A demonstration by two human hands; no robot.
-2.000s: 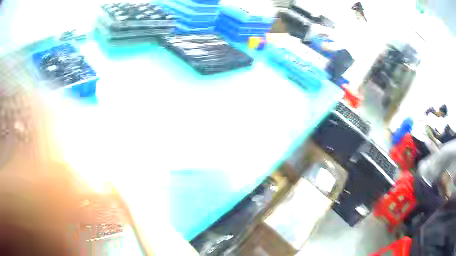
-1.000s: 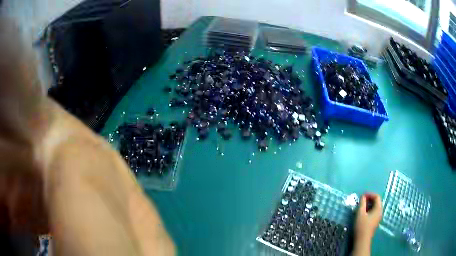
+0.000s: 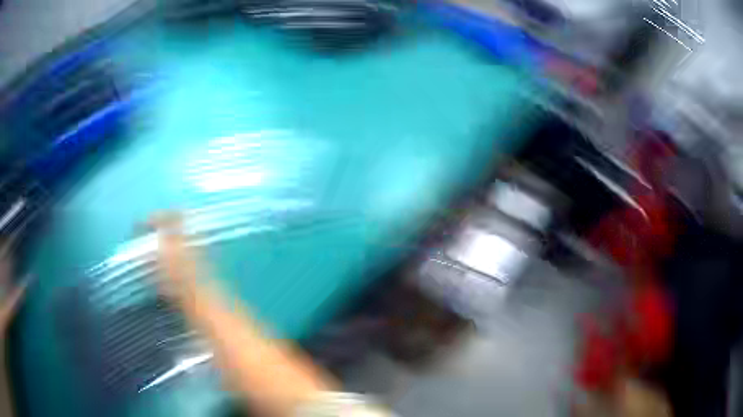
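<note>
The picture is strongly blurred. My right hand (image 3: 173,240) reaches in from the lower middle over the upper edge of a blister tray (image 3: 138,334) with dark parts at the lower left. Its fingers are smeared, and whether they hold anything cannot be told. A second clear tray (image 3: 244,216) shows as pale streaks just beyond the hand. At the far left edge a skin-toned strip, perhaps my left hand (image 3: 6,297), is cut off by the frame; its fingers cannot be made out.
A blue parts bin (image 3: 85,134) stands at the upper left of the green-teal mat (image 3: 367,106). Black component trays (image 3: 318,24) lie at the far end. Cartons (image 3: 489,252) stand beside the bench on the right. Red stools (image 3: 627,326) and a dark-clothed person (image 3: 705,285) are farther right.
The view has swung right from the loose component pile, which is out of the picture. The blister tray and my right hand now appear at the lower left, with the aisle in view.
</note>
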